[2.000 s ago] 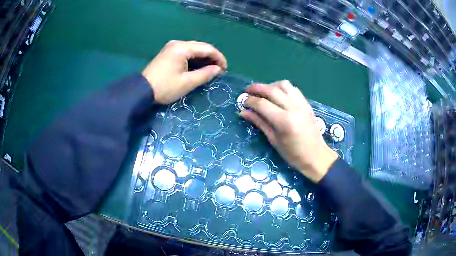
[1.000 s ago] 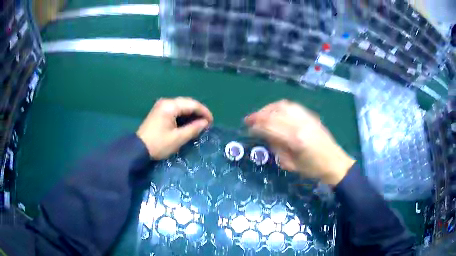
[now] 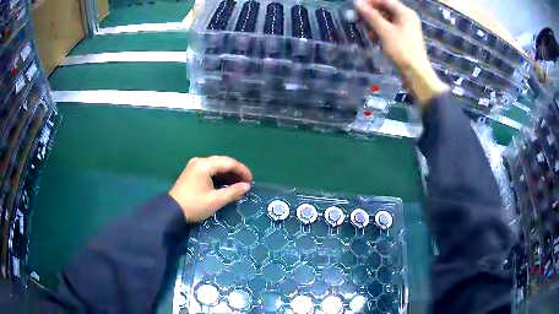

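The clear working tray lies flat on the green mat in front of me. Several round components with white rings and darker centres sit in its back row, from the middle to the right corner. My left hand rests at the tray's back left edge with thumb and fingertip together; I cannot tell if it pinches the tray. My right hand is raised over the right end of the filled tray stack, which holds rows of black parts. Its fingertips are blurred near the top edge; whether they hold a part cannot be told.
Tall tray stacks stand at the left edge, with more at the right and back right. White strips cross the green mat behind. Spare clear trays lie at right, partly hidden by my right sleeve.
My right hand has moved from the tray up to the filled stack. The view has tilted up, showing more of the stack. More seated components are uncovered. My left hand keeps its place at the tray edge.
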